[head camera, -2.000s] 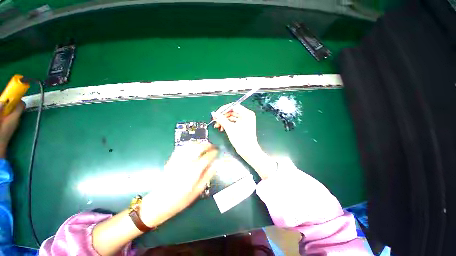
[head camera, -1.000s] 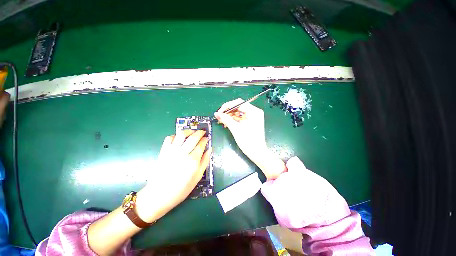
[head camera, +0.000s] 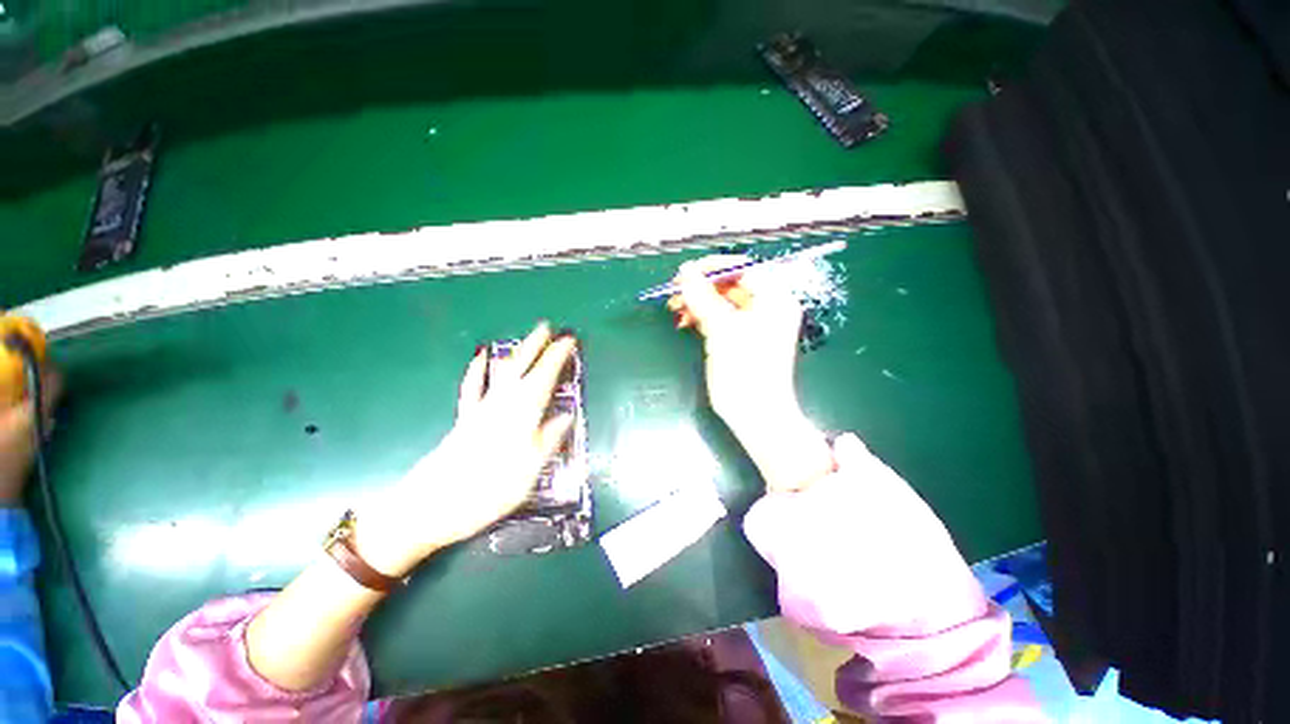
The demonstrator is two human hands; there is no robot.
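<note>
A half-assembled smartphone lies upright in the view on the green bench. My left hand lies flat over it with fingers spread; whether it grips the edges is hidden. My right hand holds thin tweezers to the right of and above the phone. The tweezers' tip points left, over the bench. A pile of film scraps is partly behind my right hand. A plain white label strip lies on the bench to the right of the phone's lower end.
A worn white rail runs between bench and green belt. Phones lie on the belt at left and right. A large black stack stands at right. At left, a neighbour's hand holds a yellow tool with a cable.
My right hand has moved right, away from the phone's top end towards the scraps, with the tweezers. My left hand has shifted up over the phone's top end, its fingers now spread.
</note>
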